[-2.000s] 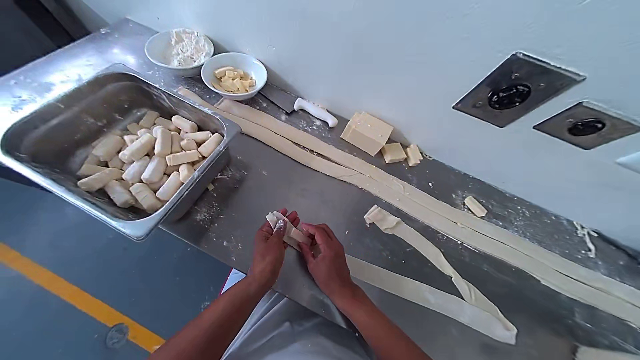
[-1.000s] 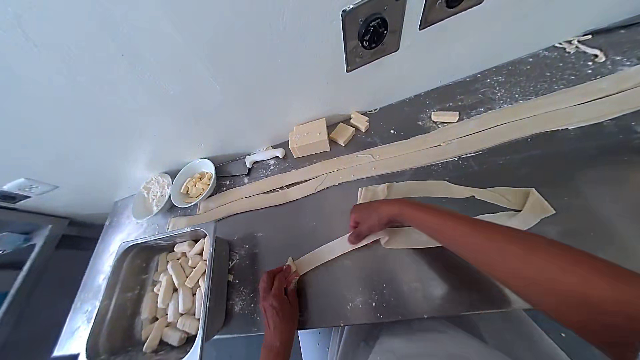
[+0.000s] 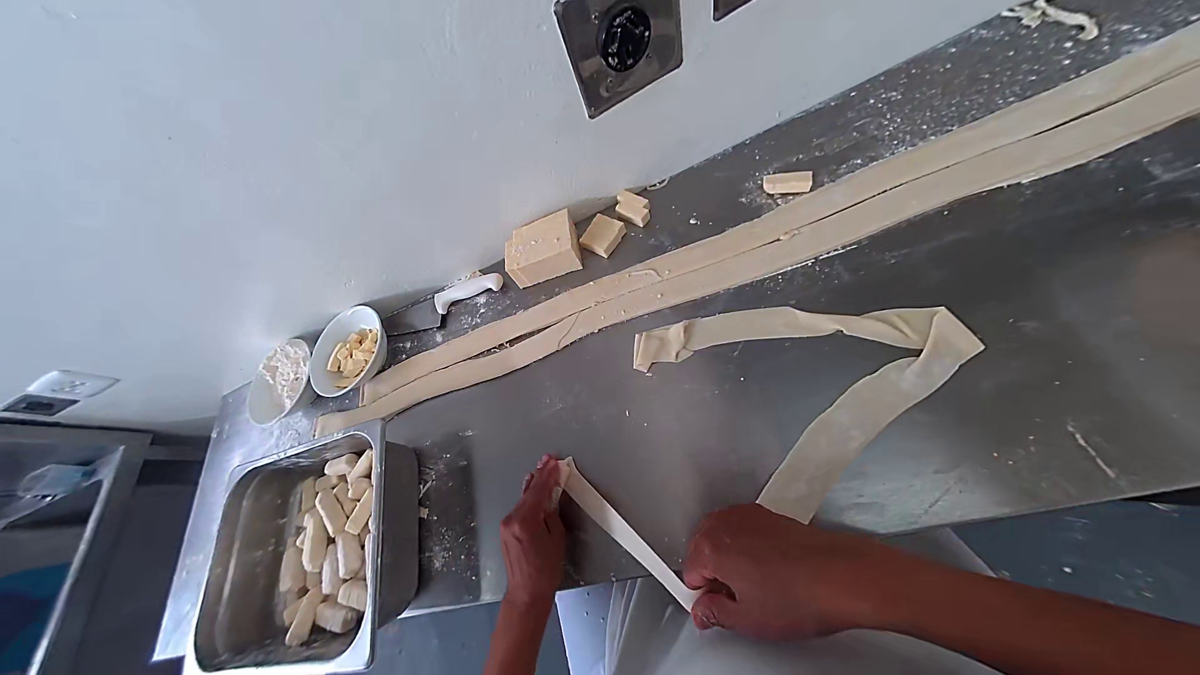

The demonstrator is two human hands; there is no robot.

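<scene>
A dough strip [image 3: 619, 536] is stretched between my two hands near the table's front edge. My left hand [image 3: 536, 534] holds its end; whether a cheese stick is inside the fingers is hidden. My right hand [image 3: 745, 572] is closed on the strip farther along. Beyond it the strip runs up the table, folds at a corner and ends in a crumpled tip. Left of my left hand, a steel pan [image 3: 398, 525] holds several dough-wrapped pieces [image 3: 330, 511]. Two long dough strips [image 3: 722, 267] lie side by side behind my hands.
Along the wall stand a bowl of white flour [image 3: 284, 372] and a bowl of cheese pieces [image 3: 351, 354]. A white-handled knife [image 3: 466, 292], a cheese block [image 3: 544, 248] and small cut blocks [image 3: 603, 234] lie beside them. One cheese stick [image 3: 787, 183] lies farther right. A wall socket [image 3: 623, 37] is above.
My hands were close together at the strip's end two seconds ago; now they are apart with the strip stretched between them. In the last second my right hand has come nearer the front edge. The view has turned.
</scene>
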